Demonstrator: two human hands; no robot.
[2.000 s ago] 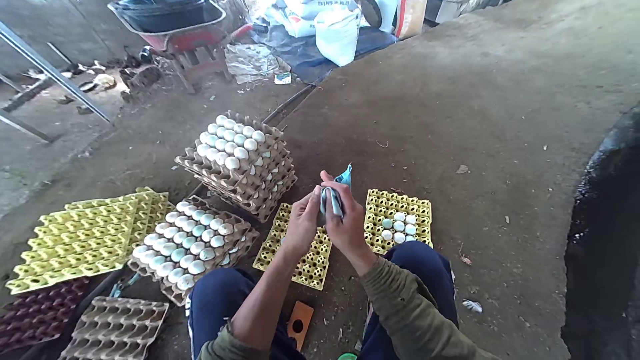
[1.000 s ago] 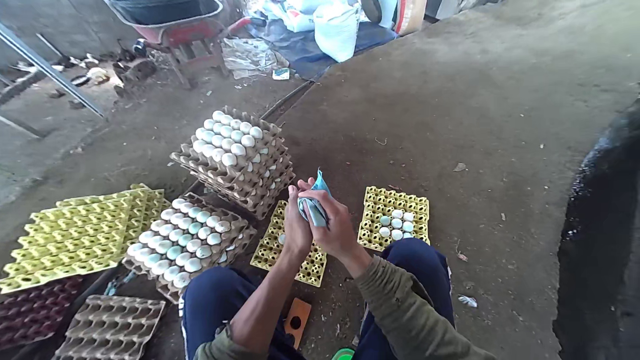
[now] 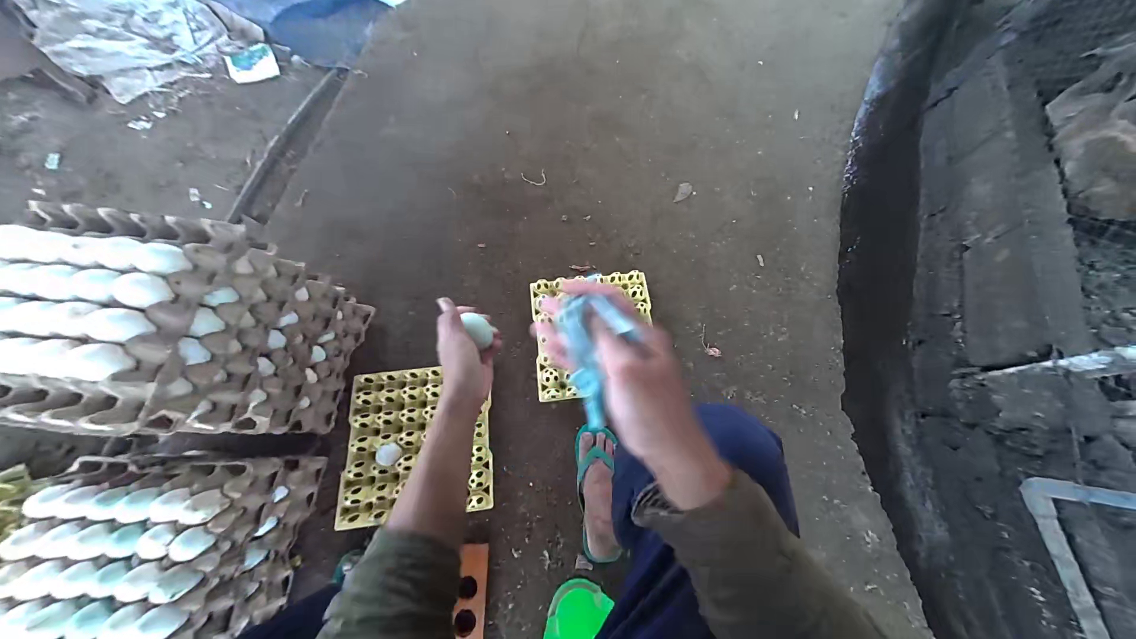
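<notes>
My left hand (image 3: 463, 351) holds a pale egg (image 3: 477, 330) in its curled fingers, above the far edge of a yellow plastic egg tray (image 3: 364, 417). One egg (image 3: 388, 454) lies in that tray. To the right, my right hand (image 3: 621, 346), blurred, grips a light-blue cloth (image 3: 581, 342) with a grey part over a second yellow egg tray (image 3: 557, 383). The hand and cloth hide most of this tray's contents. The two hands are apart.
Stacked cardboard trays of white and bluish eggs (image 3: 106, 324) stand at the left, with another egg-filled group (image 3: 115, 541) nearer. An orange block with holes (image 3: 472, 581) and a bright green object (image 3: 577, 611) lie near my feet. A dark channel (image 3: 874, 293) runs along the right.
My hands, together over the trays before, are now apart, the left with an egg showing and the right with the cloth. The view has turned downward and right.
</notes>
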